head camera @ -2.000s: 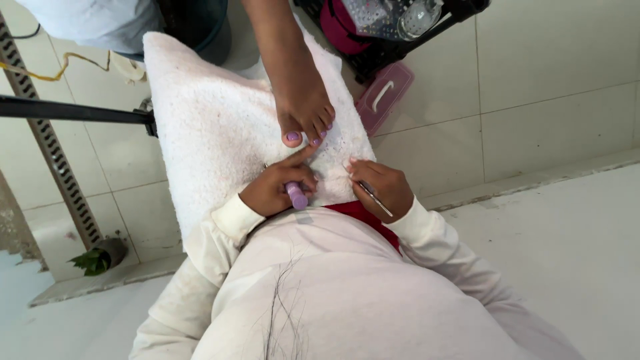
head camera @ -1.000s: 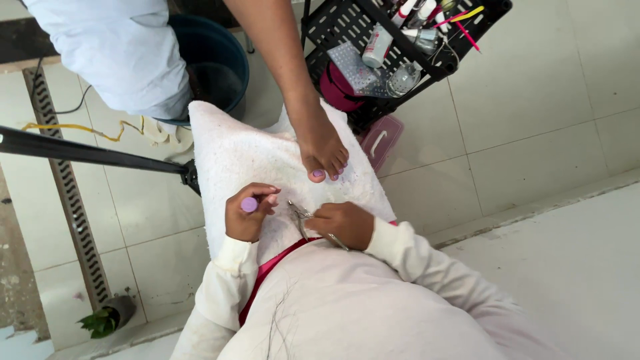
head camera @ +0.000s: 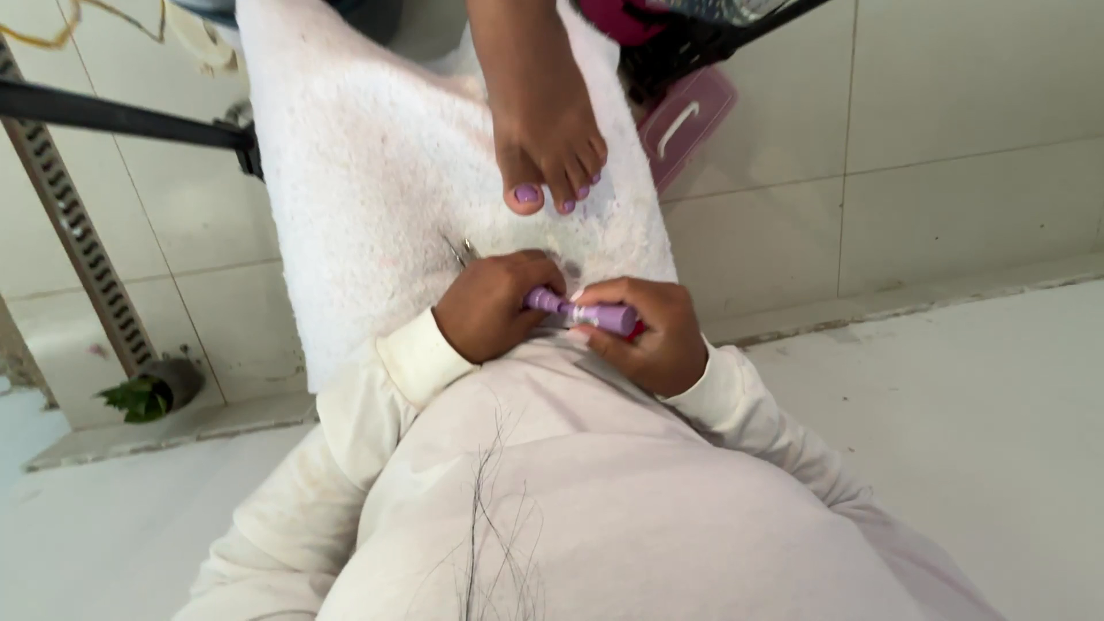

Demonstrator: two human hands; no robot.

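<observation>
My left hand [head camera: 500, 304] and my right hand [head camera: 651, 332] are close together over my lap, both on a lavender nail polish bottle [head camera: 611, 318]. The left fingers hold its narrower end, and the right fingers and thumb grip the wider part. Thin metal tool tips [head camera: 457, 250] stick out beyond the left hand; the rest of the tool is hidden. Another person's bare foot [head camera: 552, 129] rests on a white towel [head camera: 362, 181], toes toward me, with lavender polish on the visible nails.
A black pole [head camera: 121, 116] comes in at left. Beyond the towel's right side are a pink case [head camera: 690, 121] with a white handle and part of a black crate [head camera: 681, 52]. A potted plant [head camera: 151, 392] lies at the lower left. Loose dark hairs hang over my shirt.
My hands, apart one second ago, have come together at the lavender bottle. The metal tool that was by my right hand now shows at my left hand. The view has shifted and is closer.
</observation>
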